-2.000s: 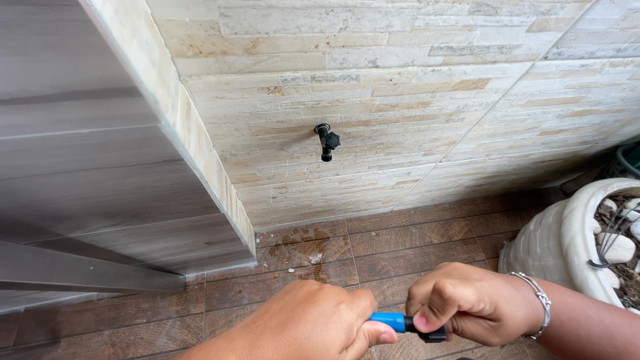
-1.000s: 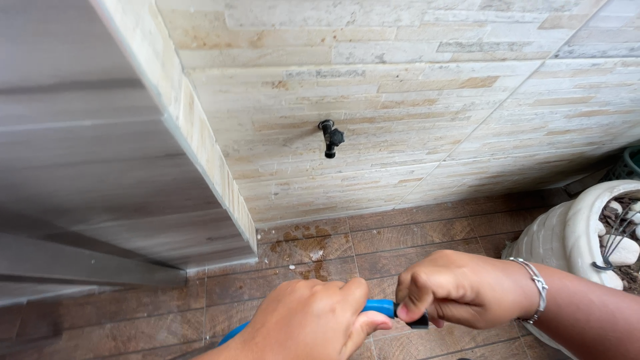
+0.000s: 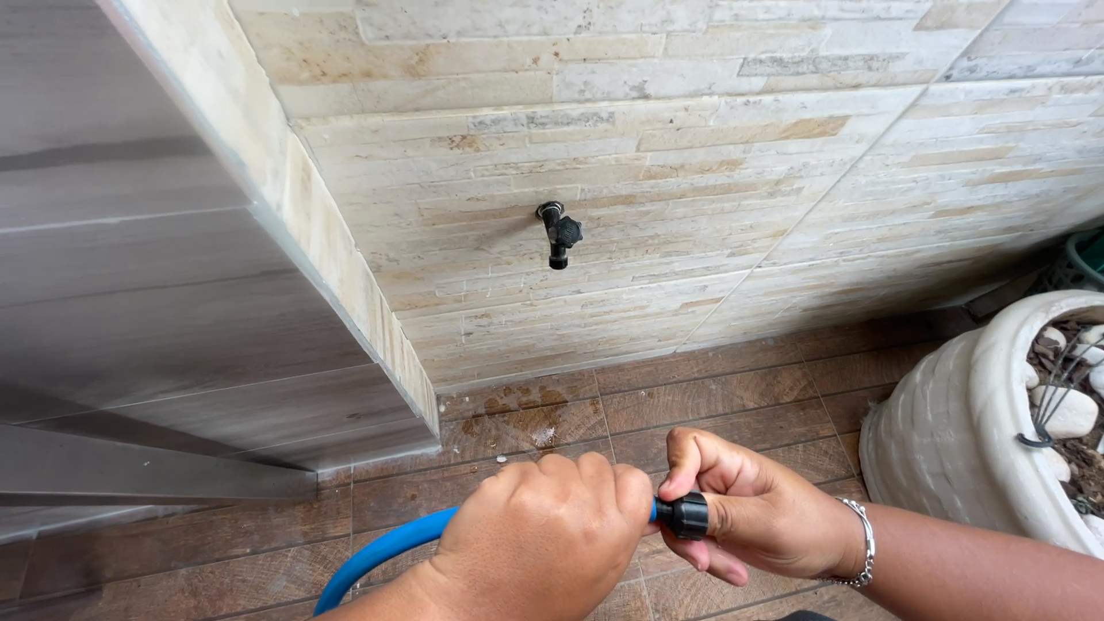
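My left hand is closed around a blue garden hose near its end. A black plastic hose connector sits on the hose end, pointing right. The fingers and thumb of my right hand, which has a silver chain bracelet on its wrist, hold this connector. Above both hands, a black tap with a round knob sticks out from the wall, its outlet facing down with nothing attached.
A stone-patterned tile wall stands in front, with a grey tiled wall and a metal beam at left. Wet spots mark the brown floor. At right are a white planter with stones and a green basket.
My right hand has turned and its fingers have opened out somewhat around the connector, which shows more plainly now. More of the blue hose shows left of my left hand.
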